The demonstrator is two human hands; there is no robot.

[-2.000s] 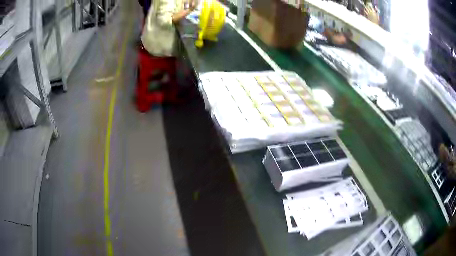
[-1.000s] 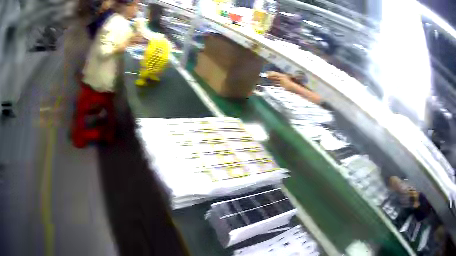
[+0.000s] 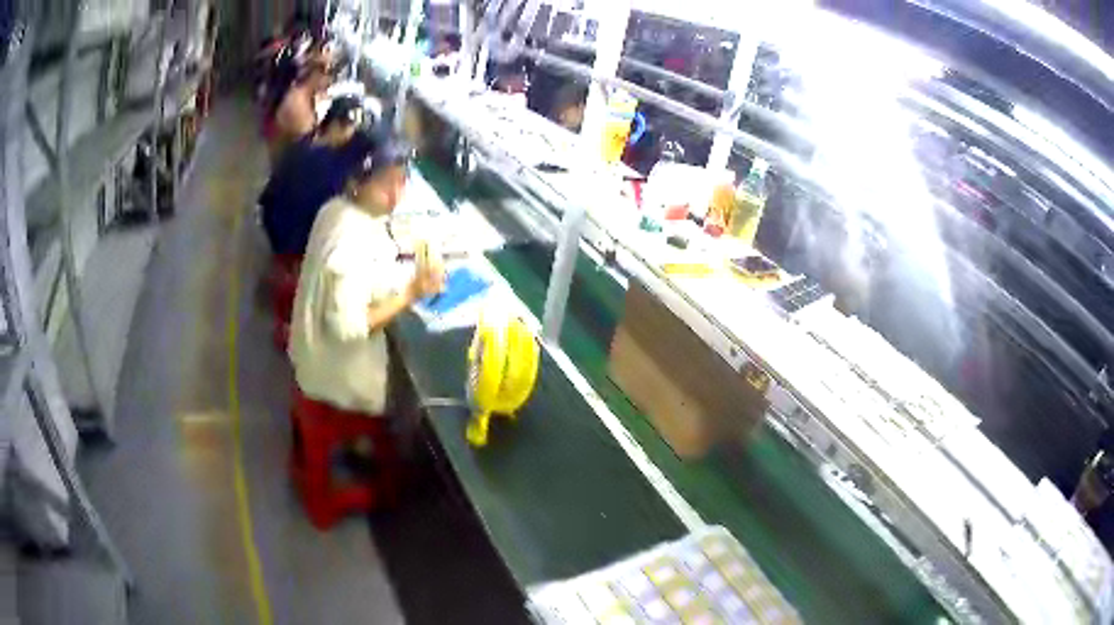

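Neither of my hands is in the picture. Nearest in front of me, the stacked blister tray [image 3: 666, 588] lies on the dark bench [image 3: 550, 488] at the bottom edge, cut off by it. Yellow-edged rectangles sit in rows in its pockets. The rest of the tray is out of view. A yellow fan [image 3: 502, 370] stands farther along the bench.
A person in a cream top [image 3: 345, 299] sits on a red stool [image 3: 332, 458] beside the bench, with others behind. A cardboard box [image 3: 684, 372] is on the green belt [image 3: 806, 513]. A long white shelf [image 3: 831, 379] with bottles runs along the right.
The view has swung up and along the line. The tray has slid to the bottom edge, and the sheet stack and white liners have left the picture. More seated people and the shelf now show.
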